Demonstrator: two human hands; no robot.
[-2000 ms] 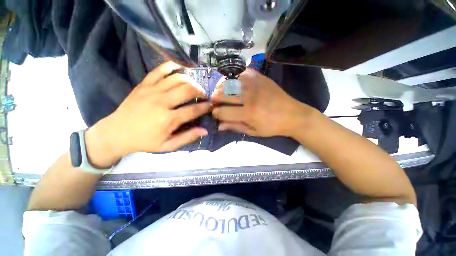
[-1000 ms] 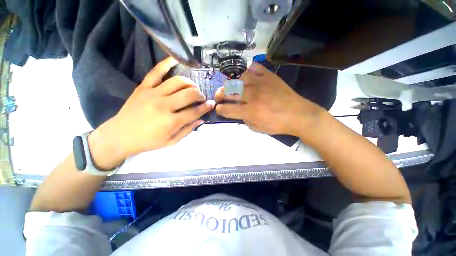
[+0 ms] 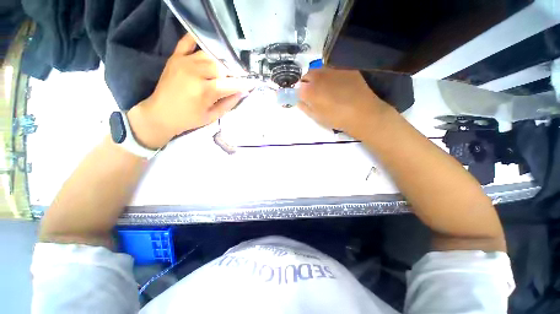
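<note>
The dark grey garment [image 3: 132, 67] lies mostly behind and left of my left hand, and part of it shows right of the machine head [image 3: 273, 21]. My left hand [image 3: 190, 92] is left of the needle area, fingers bent at the cloth's near edge. My right hand [image 3: 338, 98] is curled just right of the needle area, fingertips close to the round thread guide [image 3: 285, 75]. Glare and the fingers hide the needle and the exact cloth edge. Both hands appear to grip the cloth.
The white table [image 3: 184, 178] shows a plate seam in front of the needle and a short loose thread. A measuring tape [image 3: 264, 211] runs along the front edge. A black holder [image 3: 473, 147] stands at right. A blue crate [image 3: 147, 245] is below left.
The garment has moved back, away from me, uncovering white table under my hands. Both hands have moved back too and slightly apart at the fingertips.
</note>
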